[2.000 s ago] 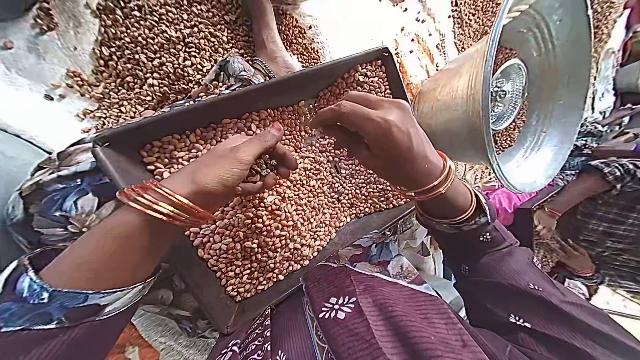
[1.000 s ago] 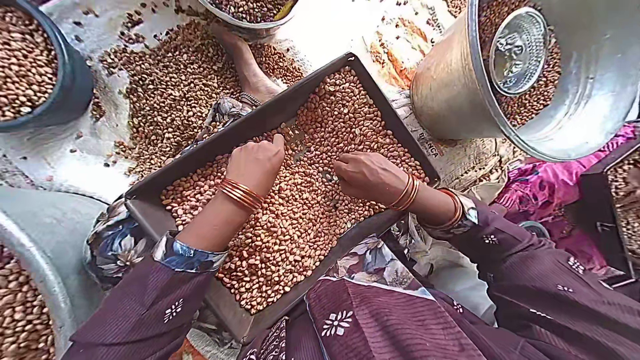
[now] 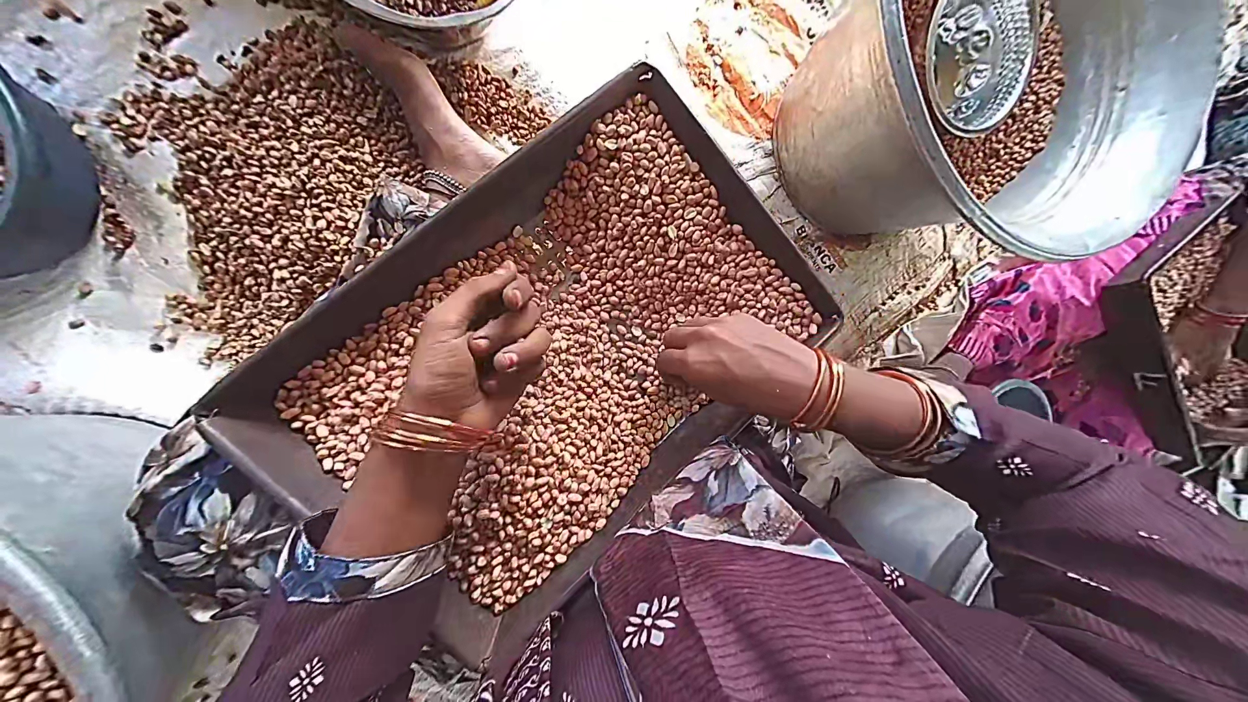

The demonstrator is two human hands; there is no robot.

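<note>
A dark metal tray (image 3: 741,210) lies tilted across my lap, spread with reddish-brown shelled nuts or beans (image 3: 556,487). Over its left half is my left hand (image 3: 483,346), palm turned up and fingers curled loosely; whether anything small lies inside them cannot be told. My right hand (image 3: 726,361) rests at the nuts near the tray's right side, fingertips pinched together and hidden against them. A perforated patch of the tray's bottom (image 3: 556,258) shows between the nuts.
A large metal pot (image 3: 858,136) with nuts and a patterned metal bowl (image 3: 980,58) stands upper right. Nuts are heaped on the ground sheet (image 3: 283,185) beside a bare foot. A dark bucket (image 3: 44,185) and metal vessel (image 3: 88,585) are left. Another person's hand (image 3: 1204,341) is at a second tray (image 3: 1141,331).
My left hand has turned from knuckles up, one second ago, to palm up with curled fingers. My right hand stays low over the nuts, near its place of one second ago.
</note>
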